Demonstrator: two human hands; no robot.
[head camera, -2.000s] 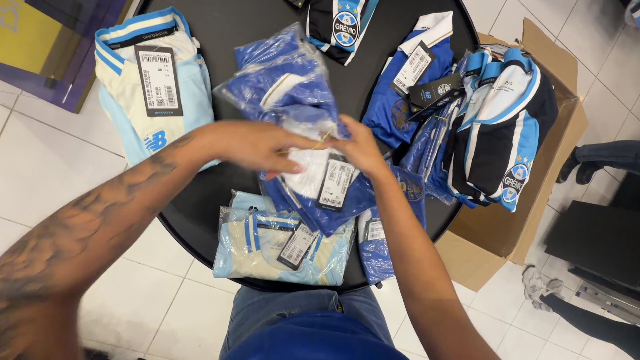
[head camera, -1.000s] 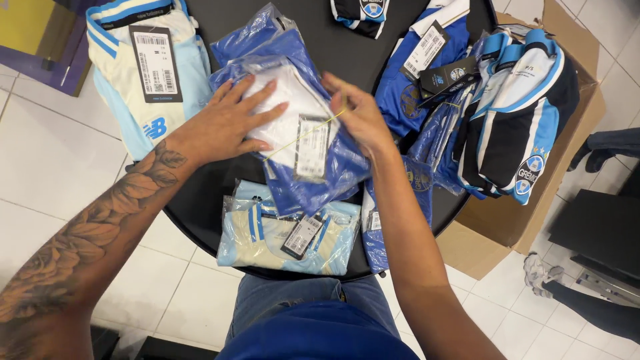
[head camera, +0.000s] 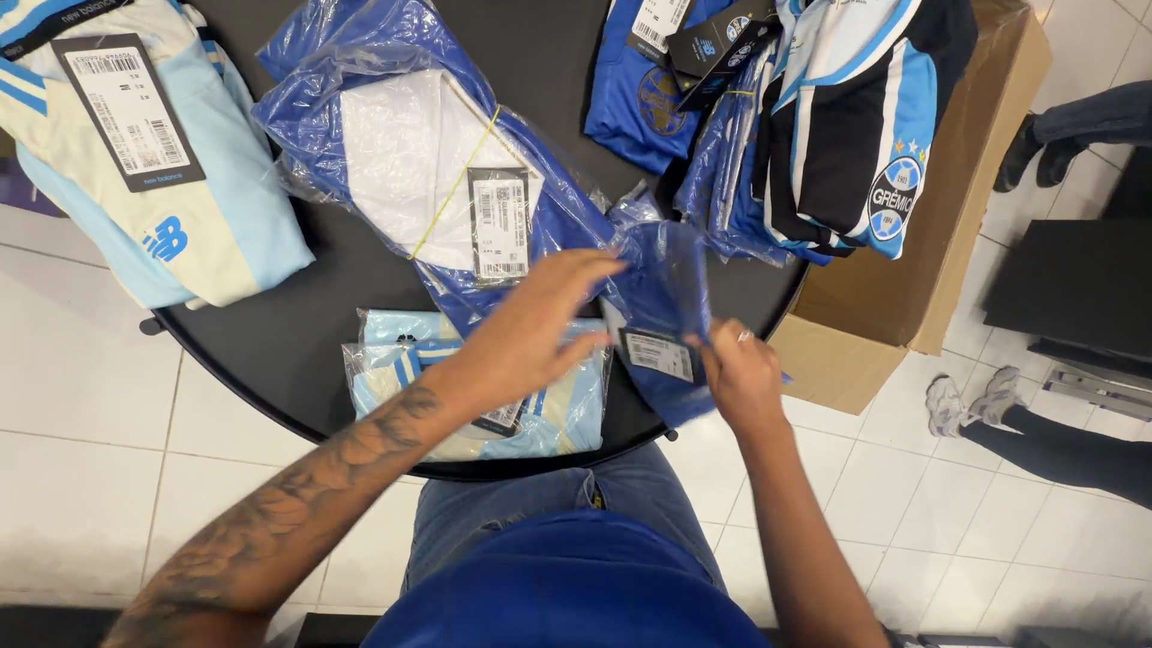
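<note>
My right hand (head camera: 745, 373) grips the right edge of a blue bagged shirt (head camera: 661, 297) with a black-and-white tag, at the front right of the round table. My left hand (head camera: 549, 319) hovers with fingers apart near that bag's left side; whether it touches is blurred. Left of it lies a larger blue bagged bundle (head camera: 315, 117) with a white panel, a tag and a yellow elastic band. Partly beneath my left forearm is a bagged light-blue and cream shirt (head camera: 576, 405). A cream and light-blue shirt (head camera: 234, 207) with a hang tag lies at the left.
Black, blue and white striped shirts (head camera: 837, 135) and a blue shirt (head camera: 630, 108) lie at the back right. An open cardboard box (head camera: 954, 261) stands beyond the black table's edge (head camera: 225, 382). Other people's legs (head camera: 1062, 450) and a black piece of furniture (head camera: 1071, 279) are at the right.
My hands have left the large blue bundle and moved right. My right hand has taken hold of the smaller blue bagged shirt, which lay by the table's front edge.
</note>
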